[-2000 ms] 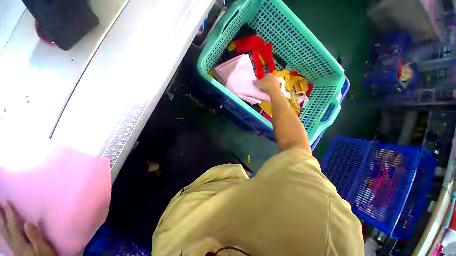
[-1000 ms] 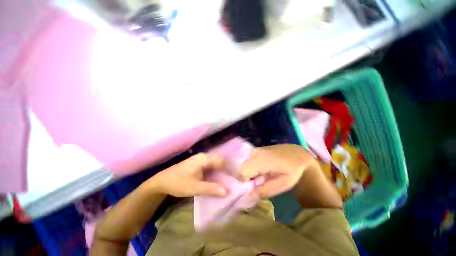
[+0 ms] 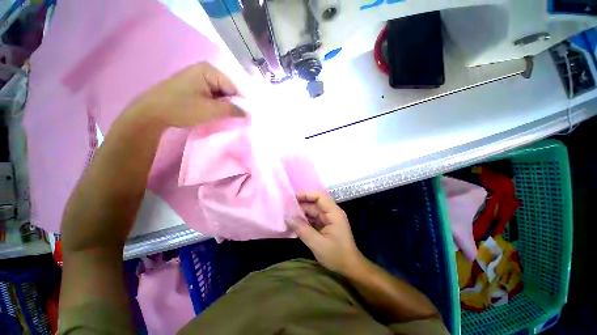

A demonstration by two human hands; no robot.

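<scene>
A small pink cut piece [image 3: 235,196], creased and partly folded, lies over the large pink garment panel [image 3: 131,65] at the table's front edge. My left hand [image 3: 209,98] pinches its upper end just left of the needle area. My right hand [image 3: 321,226] pinches its lower right edge between thumb and fingers, near the table edge. The sewing machine's presser foot and needle area [image 3: 278,75] stand above the cloth under a bright lamp. The glare washes out the cloth between the hands, so its edge there is hidden.
A black block [image 3: 416,52] with a red ring beside it lies on the white machine bed [image 3: 366,150]. A green basket [image 3: 550,216] at the lower right holds pink, red and yellow scraps. A blue crate [image 3: 199,278] with pink cloth stands below the table edge at left.
Both hands have moved from the lap up to the table with the small pink piece, which is now opened out over the panel. The view has shifted toward the machine.
</scene>
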